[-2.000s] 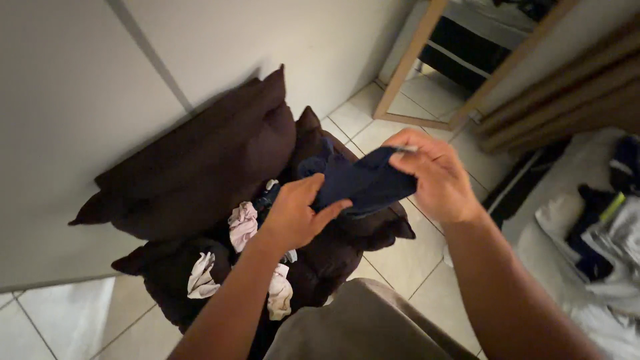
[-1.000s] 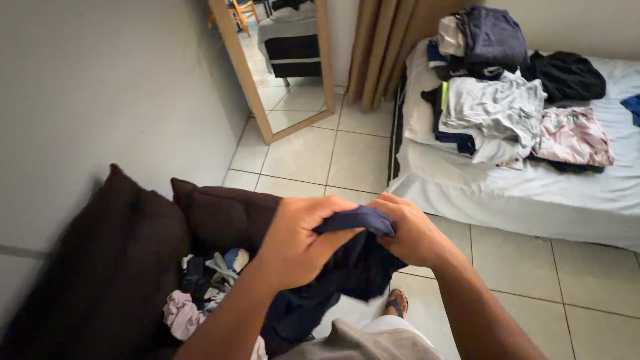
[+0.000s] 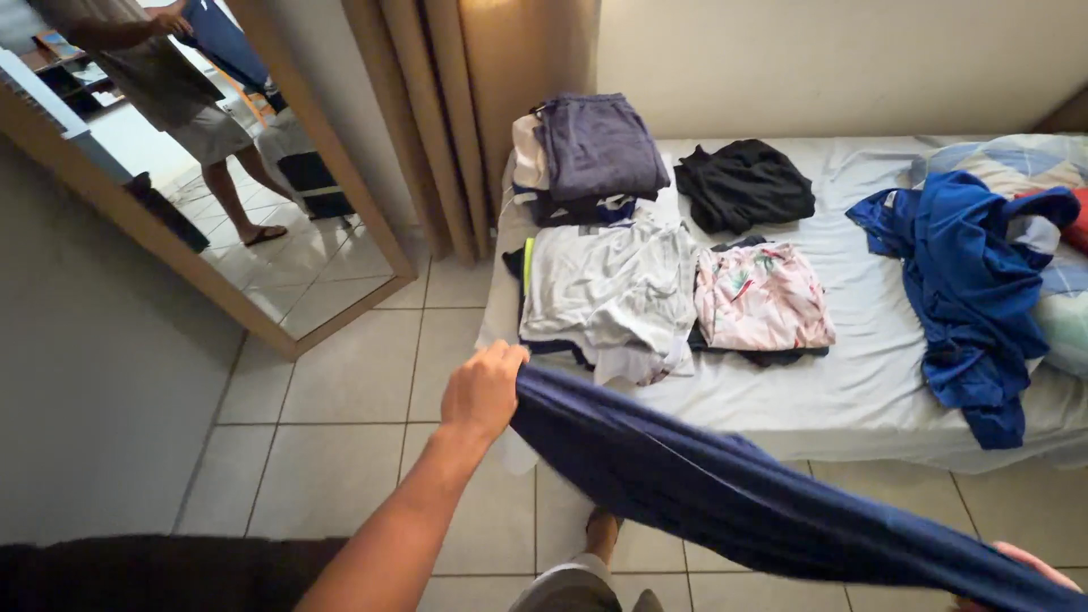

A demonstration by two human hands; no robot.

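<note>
A dark blue cloth garment (image 3: 722, 484) is stretched between my hands, in front of the bed's near edge. My left hand (image 3: 483, 387) is closed on its upper left end. At the lower right edge of the view, my right hand (image 3: 1033, 569) grips the other end, mostly cut off by the frame. Beyond the garment, folded grey shirts (image 3: 608, 285), folded pink patterned clothing (image 3: 762, 295), a stack topped with grey-purple trousers (image 3: 602, 149) and a bunched black garment (image 3: 745, 187) lie on the bed. A crumpled blue garment (image 3: 969, 280) lies farther right.
The bed (image 3: 858, 399) has a white sheet, with a checked cover (image 3: 977, 157) at the right. A wood-framed mirror (image 3: 353, 310) leans at the left beside brown curtains (image 3: 425, 127). Tiled floor (image 3: 348, 467) lies below; a dark cushioned seat (image 3: 161, 574) is at the lower left.
My hands have moved far apart, and the dark blue garment, bunched between them earlier, is now stretched out. The view has swung from the dark seat toward the bed.
</note>
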